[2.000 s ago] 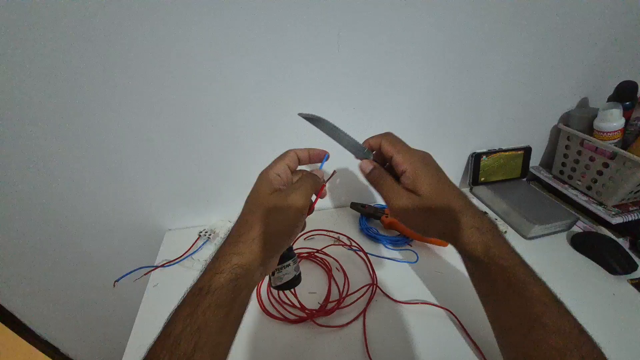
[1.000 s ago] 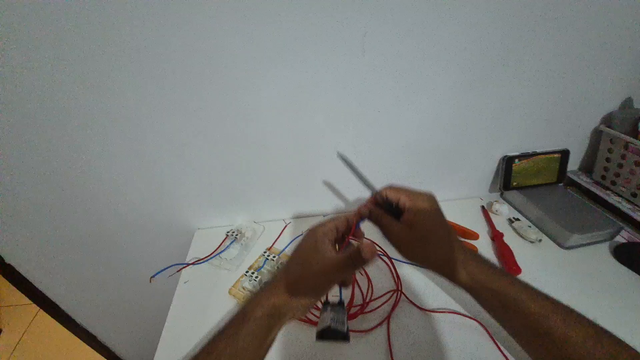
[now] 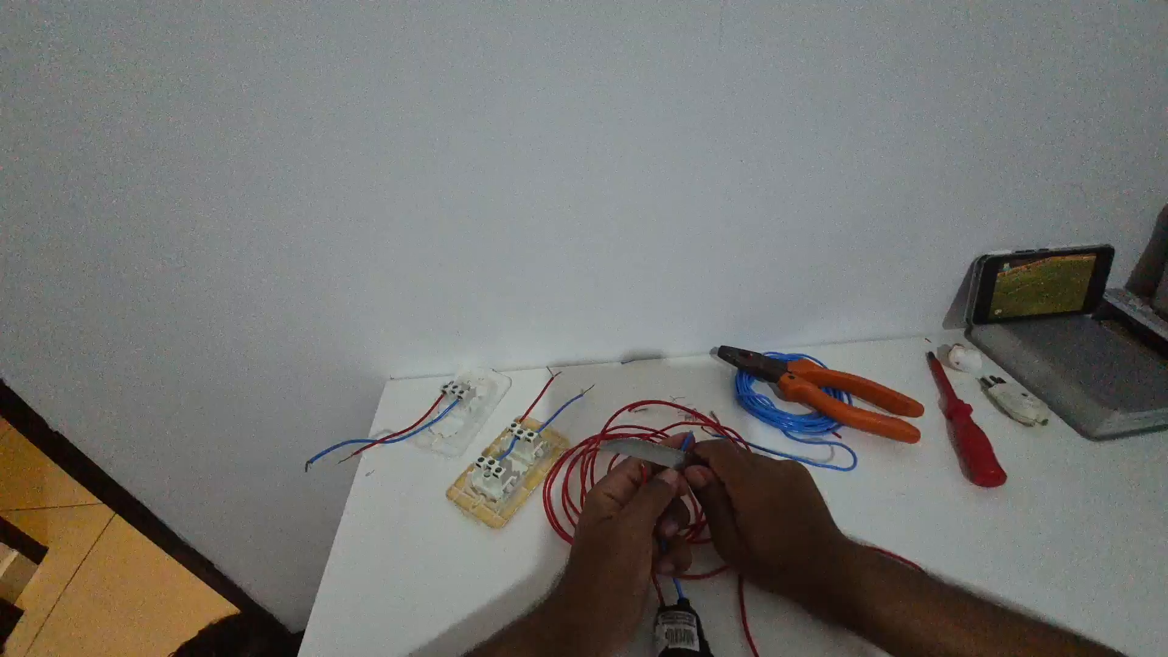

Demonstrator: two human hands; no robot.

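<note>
My right hand grips a knife, its blade pointing left across my left fingertips. My left hand pinches the red and blue wires of a black lamp holder, which hangs below the hands and bears a label. A blue wire end shows by the blade; the exact contact is hidden by my fingers. Behind and under both hands lies a coil of red wire. To the left are a yellowed socket plate and a clear-white plate, both with red and blue wires in their terminals.
Orange-handled pliers rest on a coil of blue wire. Right of them lie a red screwdriver and a white plug-like part. A phone leans upright on a grey case. The wall stands behind the table.
The knife was raised above my left hand and is now down at my left fingertips, blade pointing left. Both hands are lower over the red coil. The view has shifted.
</note>
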